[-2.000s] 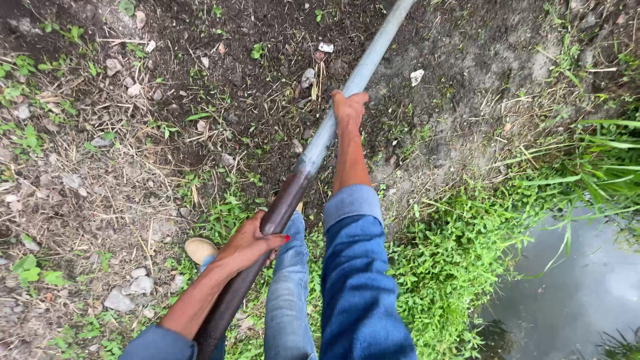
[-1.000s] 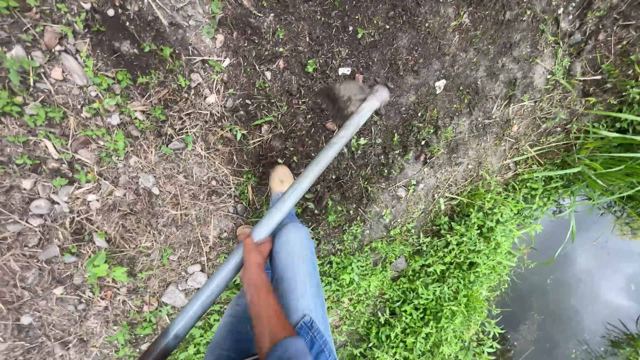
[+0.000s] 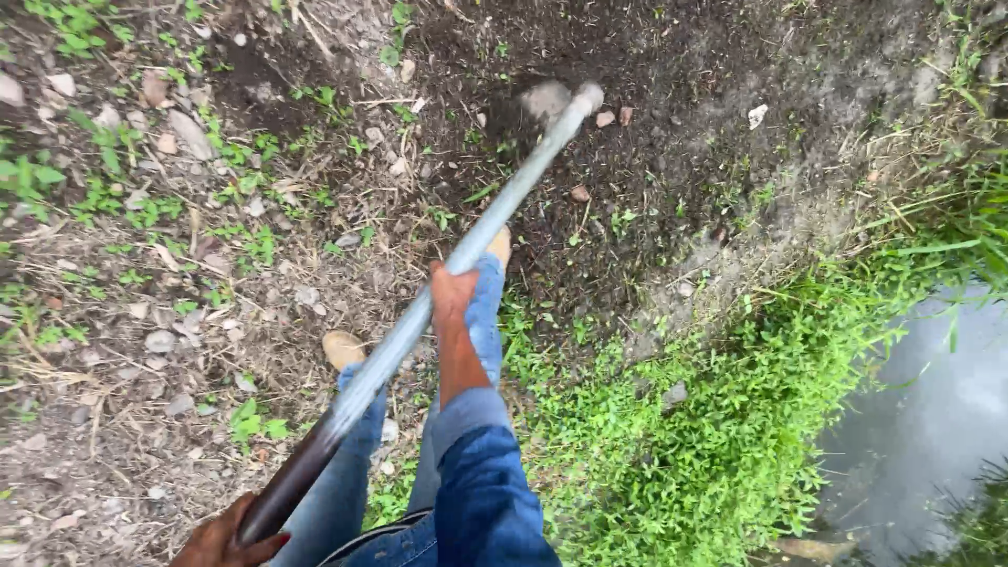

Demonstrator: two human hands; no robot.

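A long pale metal pole [image 3: 504, 205] with a dark brown grip section runs diagonally across the view. Around the dark near end is my left hand [image 3: 228, 537], partly cut off by the bottom edge; a red nail shows. My right hand [image 3: 453, 290] grips the pale part around mid-length, its denim cuff turned back. At the far end sits a blurred, rounded grey-brown tool head [image 3: 546, 100], low over or on the dark soil; it looks like a hoe blade, but its exact shape cannot be told.
My tan shoes [image 3: 343, 349] stand on ground with stones and dry stalks at left. Dense green plants [image 3: 709, 417] border grey water [image 3: 921, 417] at lower right. Small reddish stones [image 3: 605, 119] lie beside the tool head.
Compared with two seconds ago, my left hand is farther back along the dark section. The tool head, out of view then, shows at the soil in the last two frames.
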